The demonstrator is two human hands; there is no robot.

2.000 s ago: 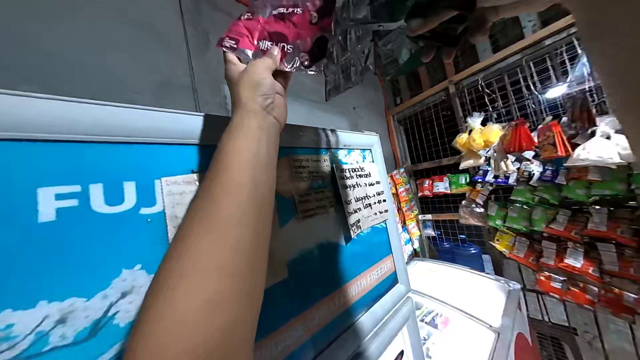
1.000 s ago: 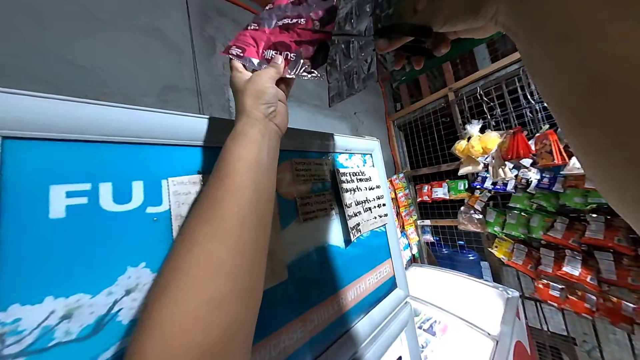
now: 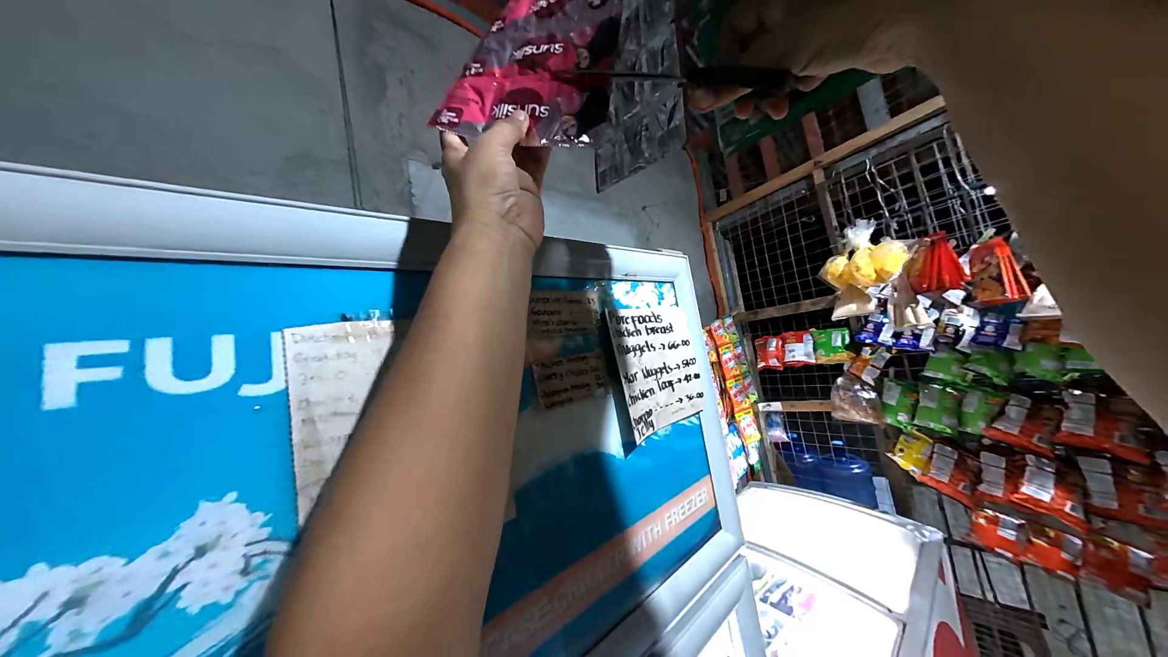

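Pink Sunsilk sachets (image 3: pixel 525 87) in a joined strip hang at the top of the view. My left hand (image 3: pixel 497 178) pinches their lower edge between thumb and fingers. My right hand (image 3: pixel 776 64), dark against the light, grips a dark-handled blade tool (image 3: pixel 739 79), perhaps scissors. Its thin blade points left and lies across the sachets. Between the hands hangs a strip of clear, silvery plastic packets (image 3: pixel 639 119). The upper ends of both strips are out of view.
A chest freezer's raised blue lid or panel (image 3: pixel 182 420) with handwritten paper notes (image 3: pixel 662 365) stands below my hands. To the right are a lit freezer (image 3: pixel 839 547), a wire grille (image 3: pixel 785 265) hung with snack packets (image 3: pixel 1031 429), and blue water containers (image 3: pixel 835 474).
The blade in my right hand now lies across the pink sachets, where it was not plainly seen before. My left hand keeps its hold on their lower edge.
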